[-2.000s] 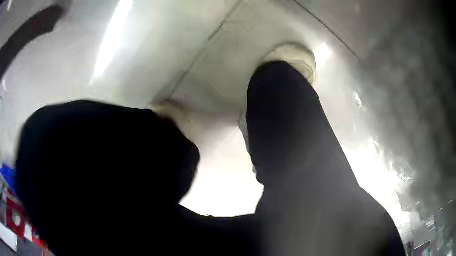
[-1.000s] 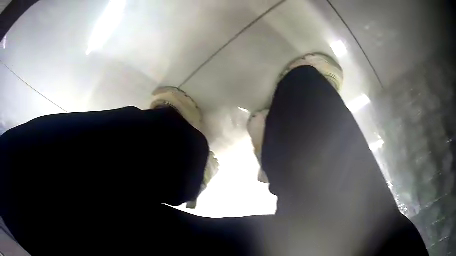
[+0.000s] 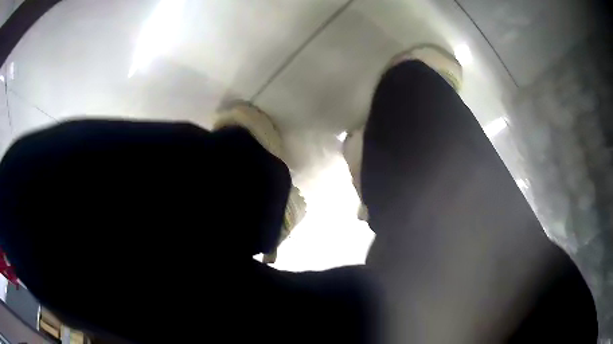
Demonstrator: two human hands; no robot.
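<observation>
No hand shows in the picture, so neither my left hand nor my right hand can be seen. My dark-clothed left-side leg (image 3: 141, 201) and right-side leg (image 3: 430, 161) fill most of the view, knees apart. A pale shoe (image 3: 252, 124) shows beyond the left leg. Another pale shoe (image 3: 437, 64) shows beyond the right leg. The shoes rest on the glossy floor (image 3: 316, 80). The legs hide parts of both shoes.
A dark curved bar (image 3: 20, 30) crosses the top left corner. A red item (image 3: 8, 269) and small brownish items (image 3: 50, 322) show at the lower left edge, too blurred to name. A grey-green, blurred surface (image 3: 571, 168) lies at the right.
The right leg and shoe have shifted right in the view since the earliest frame. The shoes appear slightly higher than one second ago. Brownish items have come into view at the lower left.
</observation>
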